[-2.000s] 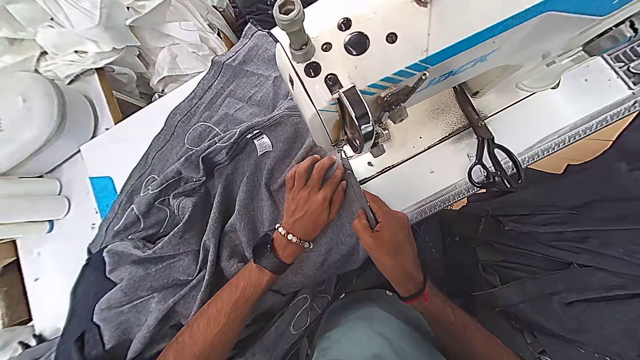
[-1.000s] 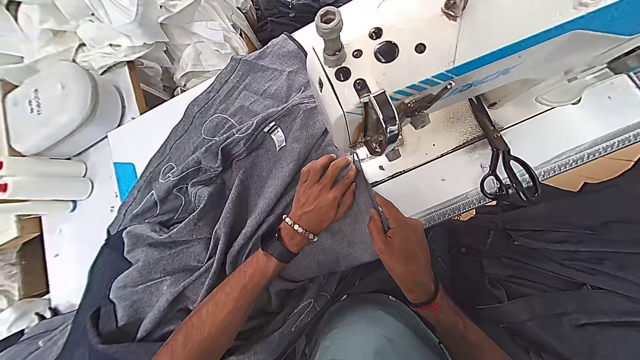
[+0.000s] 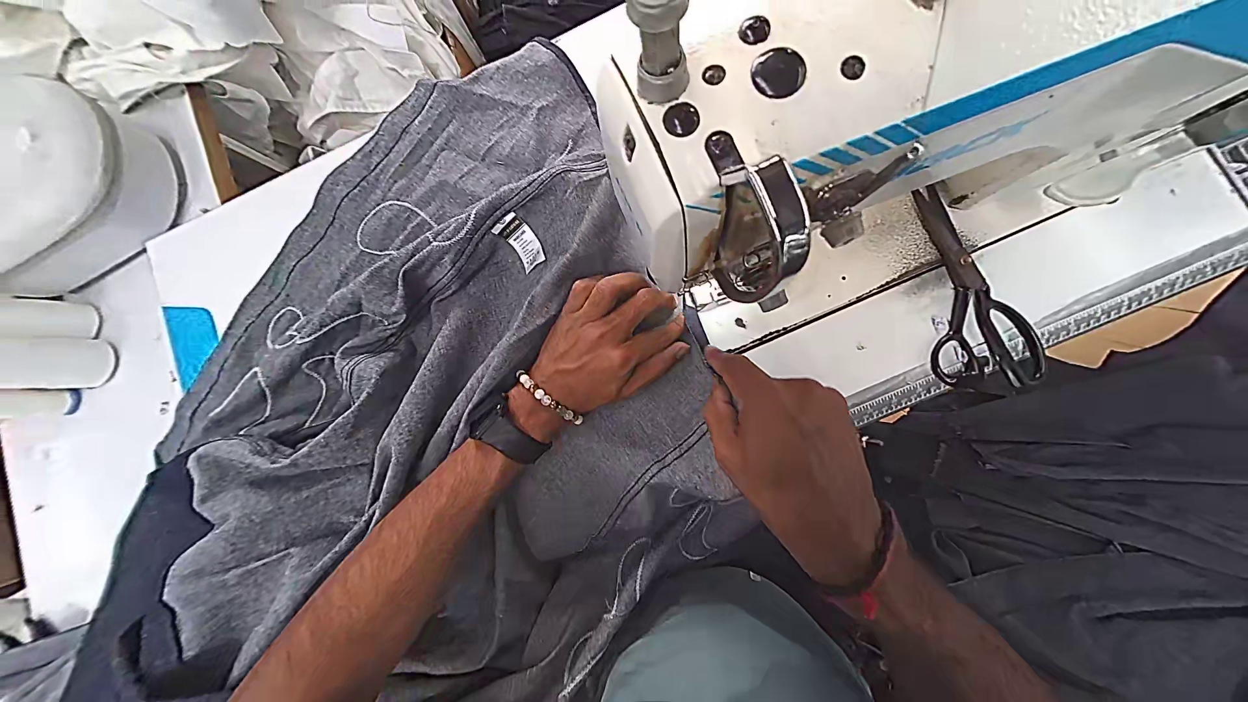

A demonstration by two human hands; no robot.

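A grey garment with dark seams, a sewn-in label and loose pale threads lies across the sewing table. Its edge runs under the presser foot of a white and blue sewing machine. My left hand rests palm down on the cloth, just left of the foot, with fingertips close to the needle area. Pinched between the thumb and fingers of my right hand is the folded dark edge of the garment, just below the foot. The needle itself is hard to make out.
Black-handled scissors lie on the machine bed at the right, their blades partly hidden under the machine arm. Dark cloth is heaped at the lower right. White thread cones and a white container stand left, near piled white cloth.
The garment's lower part beside my right hand now shows a double seam and loose threads. My right hand keeps its hold on the edge, and my left hand stays flat near the foot.
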